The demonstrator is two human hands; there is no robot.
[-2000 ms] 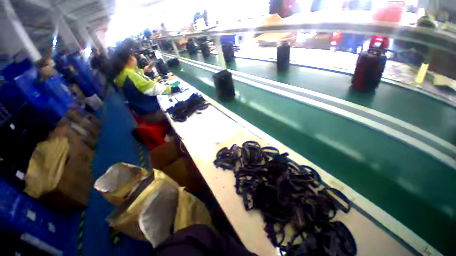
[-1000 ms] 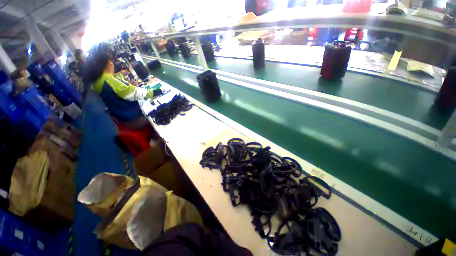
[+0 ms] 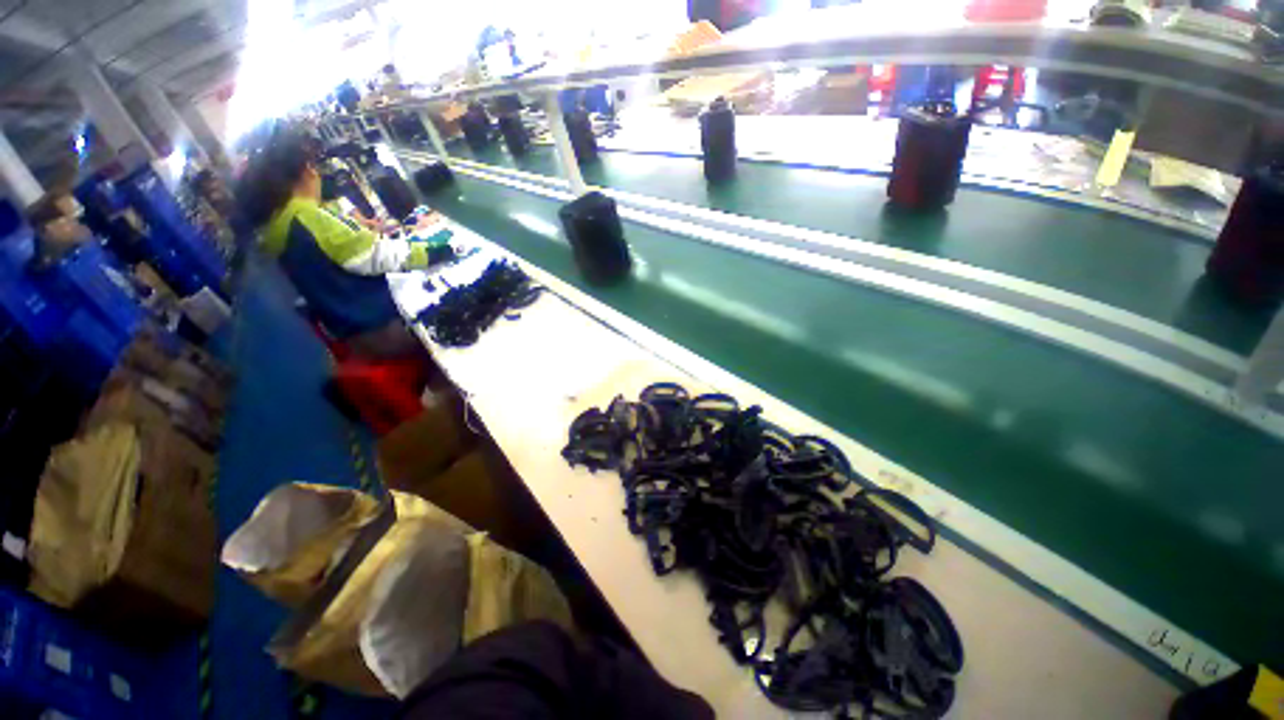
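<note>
Neither of my hands is in view; only a dark sleeve or clothed part of me (image 3: 556,675) shows at the bottom edge. A tangled pile of black curved handles (image 3: 768,528) lies on the pale bench (image 3: 556,422) in front of me. A black upright housing (image 3: 596,236) stands on the green belt (image 3: 789,331) beyond the bench. A part of a yellow-and-black machine (image 3: 1239,695) is cut off at the lower right corner.
A person in a yellow-green and blue jacket (image 3: 331,253) sits farther up the bench by a smaller black pile (image 3: 479,300). Open paper sacks (image 3: 423,591) stand left of the bench. More housings (image 3: 927,158) stand behind the white rails. Blue crates (image 3: 71,296) are at the left.
The view has swung to the right since the earliest frame, so the bench and piles sit farther left. The yellow-and-black machine has come into view. The housings behind the rails have shifted slightly.
</note>
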